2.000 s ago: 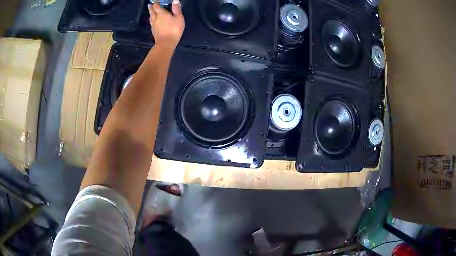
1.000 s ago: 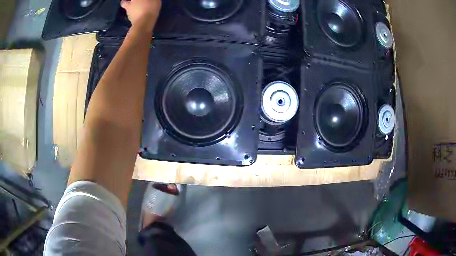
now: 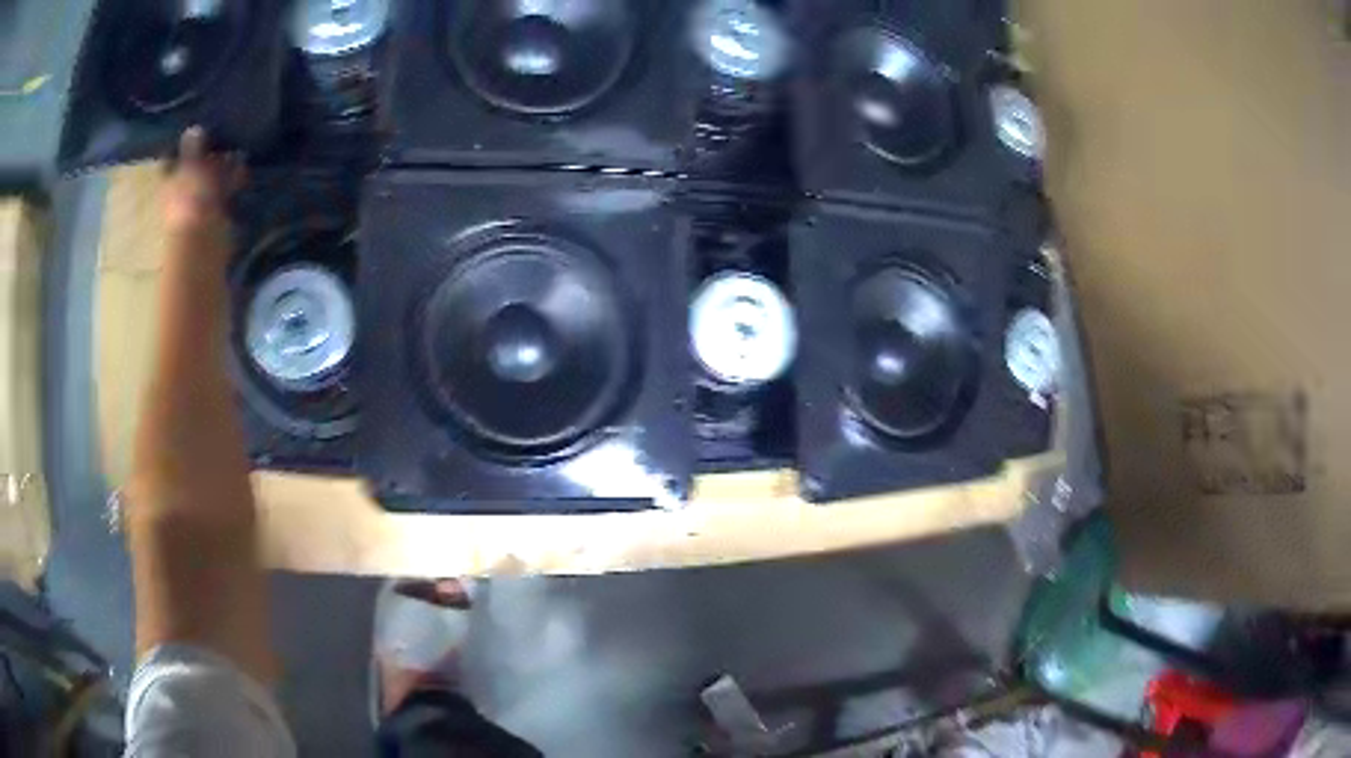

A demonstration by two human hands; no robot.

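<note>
My left hand (image 3: 202, 185) is at the upper left, small and blurred, at the end of a bare forearm from the bottom left. Its fingertips are at the lower edge of a black speaker panel with its cone up (image 3: 166, 119); whether they grip it I cannot tell. Beside my forearm lies a speaker with its silver magnet up (image 3: 298, 329). Right of it is a cone-up speaker (image 3: 519, 356), then another magnet (image 3: 742, 329) and another cone-up speaker (image 3: 894, 363). My right hand is out of the picture.
Cardboard (image 3: 548, 542) lies under the speakers' front edge. A large brown carton (image 3: 1215, 296) stands at the right. A foot in a light shoe (image 3: 422, 629) is on the grey floor below. A green object (image 3: 1070, 622) and a red one (image 3: 1185, 711) are at the lower right.
My left hand has moved left and down from the upper row to the upper-left panel's lower edge. My forearm no longer covers the front-left magnet. The view has shifted.
</note>
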